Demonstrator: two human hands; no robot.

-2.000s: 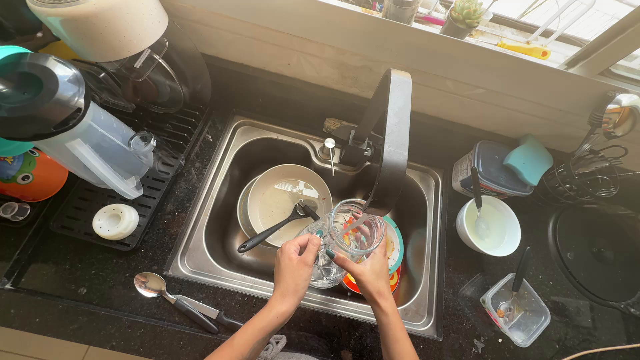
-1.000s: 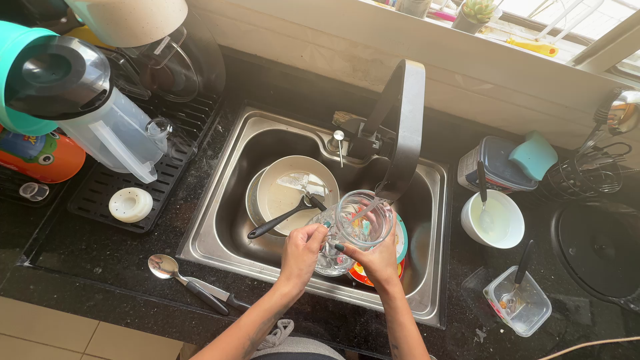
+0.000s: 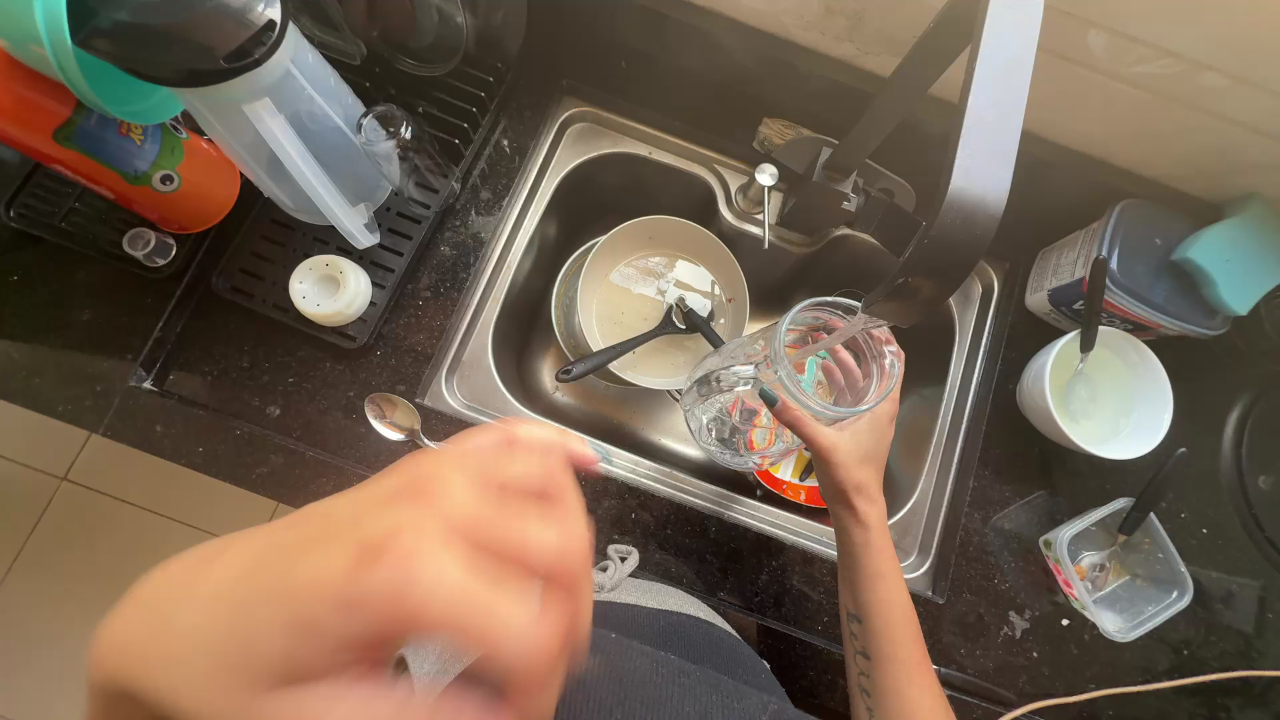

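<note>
My right hand (image 3: 850, 430) grips a clear glass mug-like jar (image 3: 735, 400) by its side near the mouth, tilted over the right part of the steel sink (image 3: 470, 385). A thin stream of water runs from the dark faucet (image 3: 985, 170) at the jar's mouth. Large and blurred, my left hand (image 3: 430, 560) is raised close to the camera, off the jar; whether its fingers hold anything is unclear. Left of the jar, a beige pan or bowl (image 3: 640, 250) with liquid and a black-handled utensil (image 3: 620, 357) rests in the sink. A red and yellow dish (image 3: 795, 485) lies partly hidden beneath the jar.
A spoon (image 3: 393, 416) lies on the counter left of the sink. A plastic pitcher (image 3: 290, 130) and a white ring-shaped part (image 3: 330, 290) stand on a black drying rack (image 3: 240, 270). To the right are a white bowl (image 3: 1130, 400), a plastic container (image 3: 1150, 590) and a lidded tub (image 3: 1070, 265).
My left hand has come away from the jar and moved left, nearer the camera. My right hand still holds the jar under the faucet. The view is closer to the sink.
</note>
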